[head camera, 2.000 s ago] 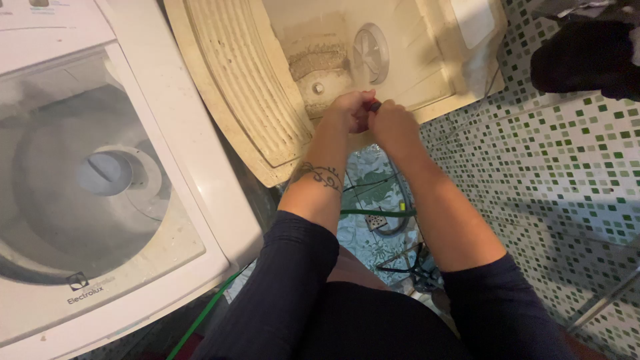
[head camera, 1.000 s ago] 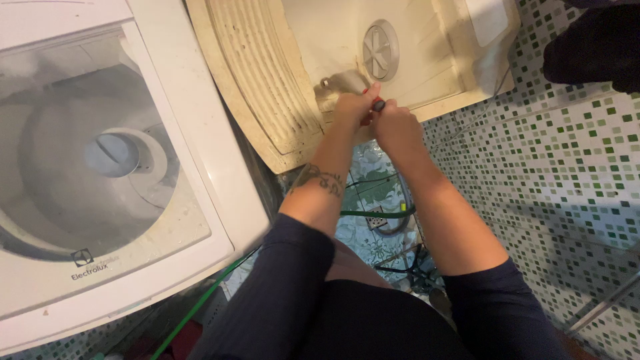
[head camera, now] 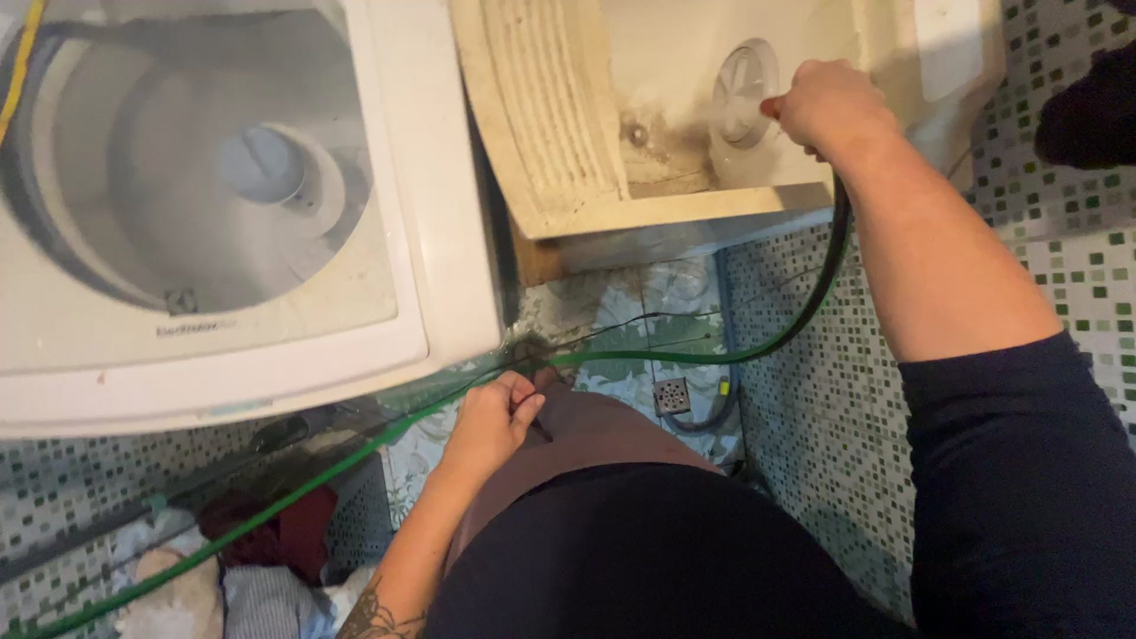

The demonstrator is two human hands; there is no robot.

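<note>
My right hand (head camera: 834, 106) is closed around the end of a green garden hose (head camera: 821, 293), over the right part of the cream laundry sink (head camera: 532, 151); a red tip shows at its fingers. From there the hose hangs over the sink's front edge, curves down and runs to the lower left. My left hand (head camera: 497, 422) is low, in front of my lap, thumb and fingertips close together near the hose. Whether anything is between them, I cannot tell. A round white strainer-like disc (head camera: 745, 93) lies in the sink, left of my right hand.
A white top-loading washing machine (head camera: 453, 266) stands at the left. Below are a floor drain (head camera: 672, 397) and a blue-grey hose (head camera: 728, 302). Fabrics (head camera: 284, 532) lie at the lower left. Dark cloth (head camera: 1092, 111) is at the upper right, against the mosaic-tiled wall (head camera: 1092, 266).
My hands were together at the sink's front with a red-tipped thing. They are now apart: the left has come down towards my lap, and the right is over the sink with the hose end.
</note>
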